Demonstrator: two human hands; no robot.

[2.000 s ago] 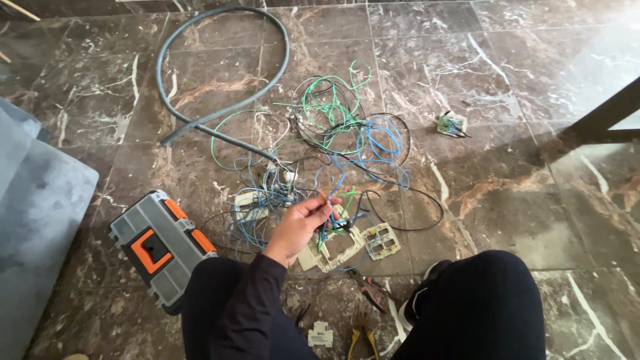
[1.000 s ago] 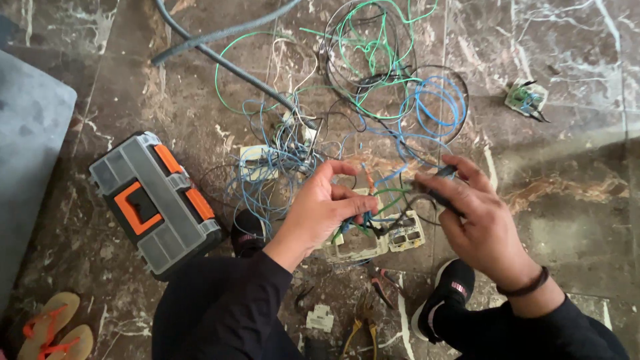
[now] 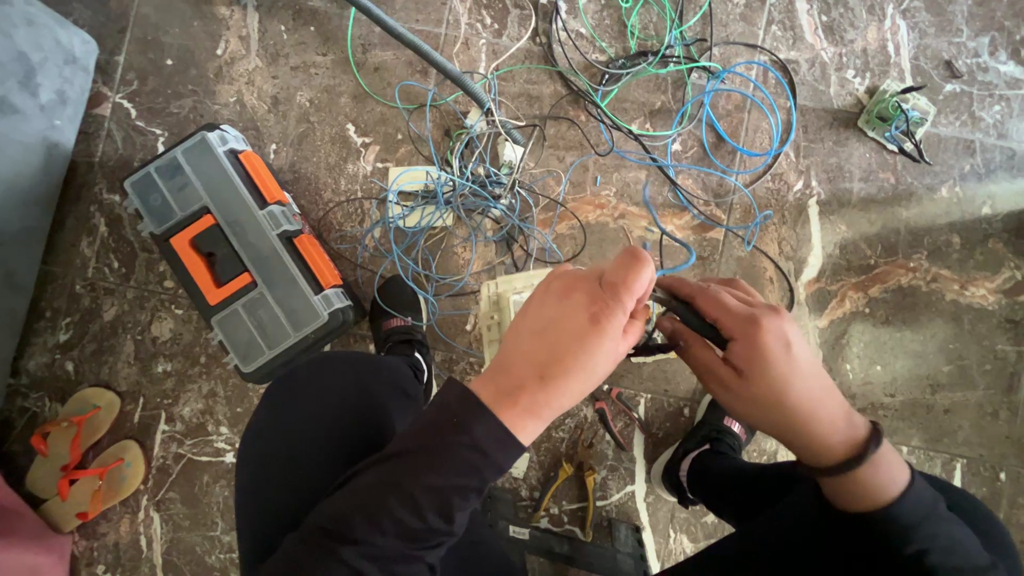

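Observation:
My left hand [image 3: 576,328] is closed near the middle of the view, with a blue wire [image 3: 670,228] rising from its fingertips. Close beside it, my right hand [image 3: 744,344] grips a black-handled tool [image 3: 690,314], whose tip is hidden between the hands. Dark wire ends show just under the fingers. Beneath the hands lies a cream plastic wiring frame [image 3: 498,308], mostly covered. A tangle of thin blue and black wires [image 3: 472,216] spreads over the floor beyond my left hand, partly on a cream plate [image 3: 416,192].
A black and orange toolbox [image 3: 276,272] lies left. Grey conduit [image 3: 424,52], coiled blue wire [image 3: 744,120] and green wires [image 3: 632,128] lie ahead, a wired fitting [image 3: 896,116] at right. Red-handled pliers [image 3: 614,416] and yellow-handled pliers [image 3: 568,488] lie between my feet, sandals [image 3: 88,456] at left.
Two seconds ago only my left hand showed, holding wires; my right hand then came in with the black-handled tool. Both hands are now close together. The view has shifted noticeably.

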